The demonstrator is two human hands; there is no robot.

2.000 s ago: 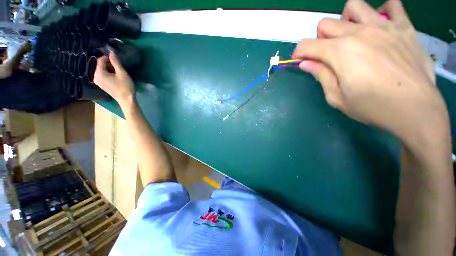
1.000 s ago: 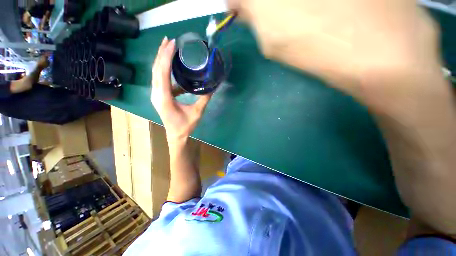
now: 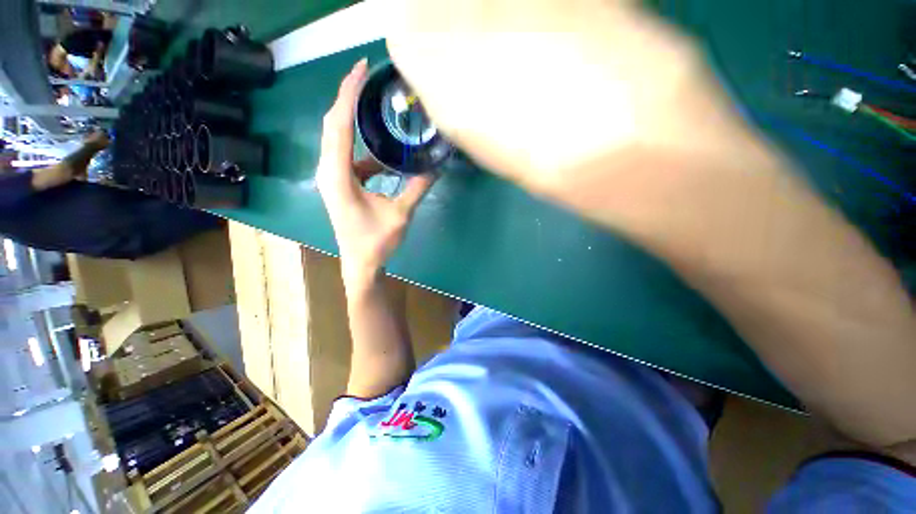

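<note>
A black housing [image 3: 377,129] is held over the green bench, its open end facing me. My left hand [image 3: 364,206] grips it, thumb and fingers around its sides. Something white and a bit of yellow, likely the connector and wires [image 3: 402,104], show inside the opening. My right hand [image 3: 502,85] is blurred and large at the housing's upper right edge. Its fingertips are hidden, and the motor unit is not visible.
Rows of black housings [image 3: 201,148] stand on the bench at left. Loose wires with a white connector [image 3: 847,99] lie at upper right. A white rail [image 3: 326,36] runs behind. Cartons [image 3: 271,316] stand below the bench edge. Another person's arm [image 3: 70,161] is at far left.
The left hand took a housing from the rows and brought it to the middle. The right hand moved left to it, and the dangling wires went from outside to inside the opening.
</note>
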